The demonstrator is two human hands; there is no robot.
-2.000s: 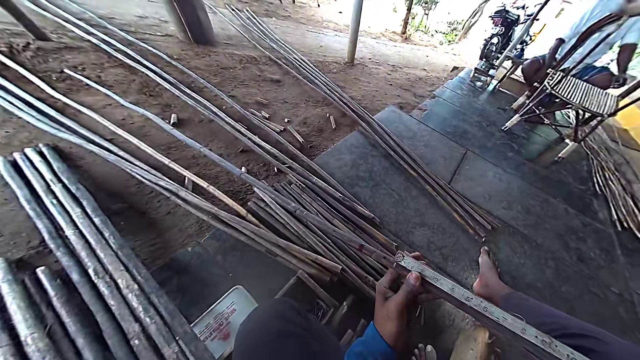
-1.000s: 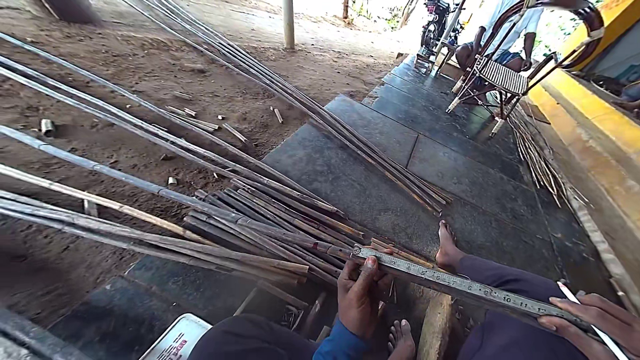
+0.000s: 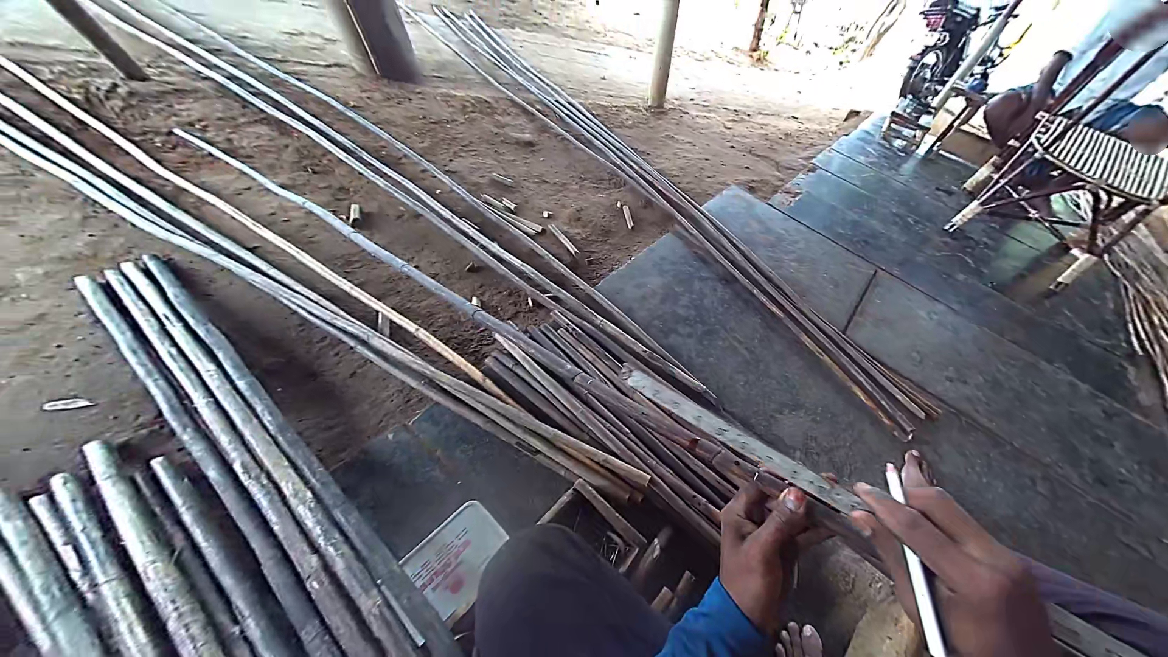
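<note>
A marked metal ruler (image 3: 730, 438) lies along a long bamboo pole (image 3: 411, 274) that runs from the upper left to my hands. My left hand (image 3: 762, 538), in a blue sleeve, grips the pole near the ruler's lower edge. My right hand (image 3: 967, 566) holds a white pen-like marker (image 3: 917, 575), its tip up, with thumb and finger at the ruler. Beneath the pole lies a bundle of short bamboo canes (image 3: 584, 392). The part of the pole behind my right hand is hidden.
Thick dark poles (image 3: 274, 447) lie at the left, thin poles (image 3: 693, 219) across the slab edge. A lidded white box (image 3: 456, 557) bearing writing is by my knee. A person (image 3: 1086, 82) sits near a cane chair (image 3: 1104, 164) at the upper right, with a motorcycle (image 3: 940, 55) behind.
My right hand, with the white marker, has moved in along the ruler toward my left hand. The ruler now reaches further up the pole, past my left hand. The view has swung left.
</note>
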